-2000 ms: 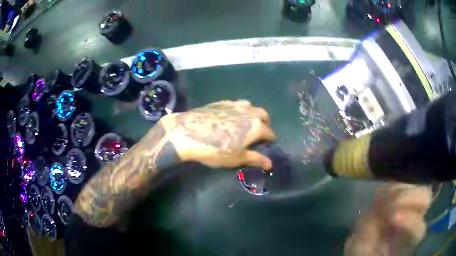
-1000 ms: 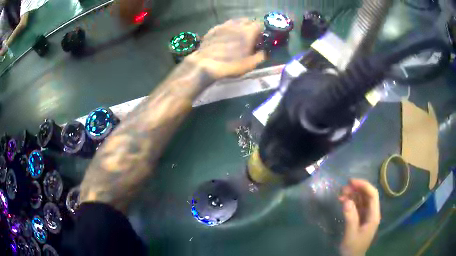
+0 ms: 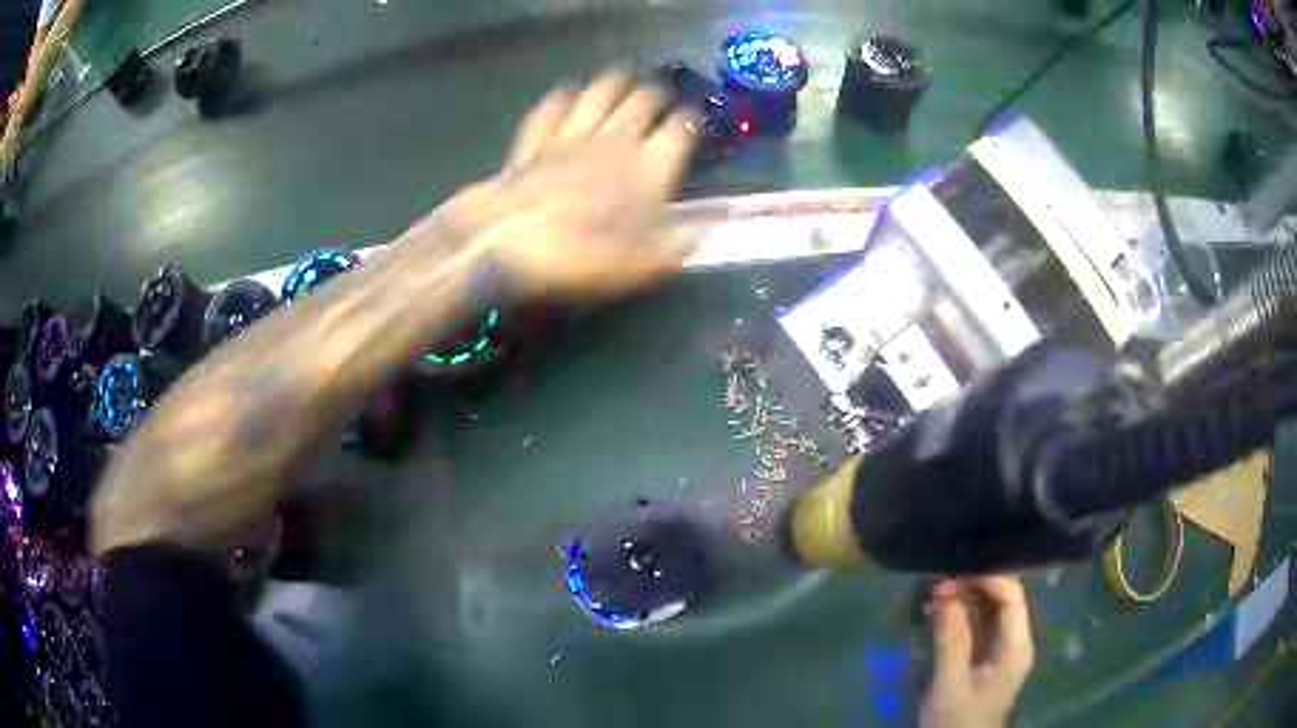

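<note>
A round lamp unit (image 3: 640, 562) lies on the dark green bench in front of me, its flat disc up and blue light at its left rim. My left hand (image 3: 605, 185) is blurred, palm down with fingers spread, over the pale metal strip beside lamps; its palm is hidden and no held thing shows. A green-lit lamp (image 3: 467, 344) is partly hidden under my left forearm. The hanging electric screwdriver (image 3: 967, 477) with its tan wrap (image 3: 825, 521) points left, right of the disc. My right hand (image 3: 981, 647) is below it, fingers curled; whether it holds something small is unclear.
Loose screws (image 3: 761, 441) lie before the screw feeder (image 3: 946, 277). Lamps are crowded at left. A blue-lit lamp (image 3: 762, 64) and a dark lamp (image 3: 882, 81) stand beyond the metal strip (image 3: 797, 231). Tape roll (image 3: 1146, 552) and cardboard (image 3: 1226, 519) are at right.
The green-lit lamp has come from beyond the strip to the near side, beneath my left forearm. The screwdriver shows further right and lower. My right hand's fingers have drawn closer together.
</note>
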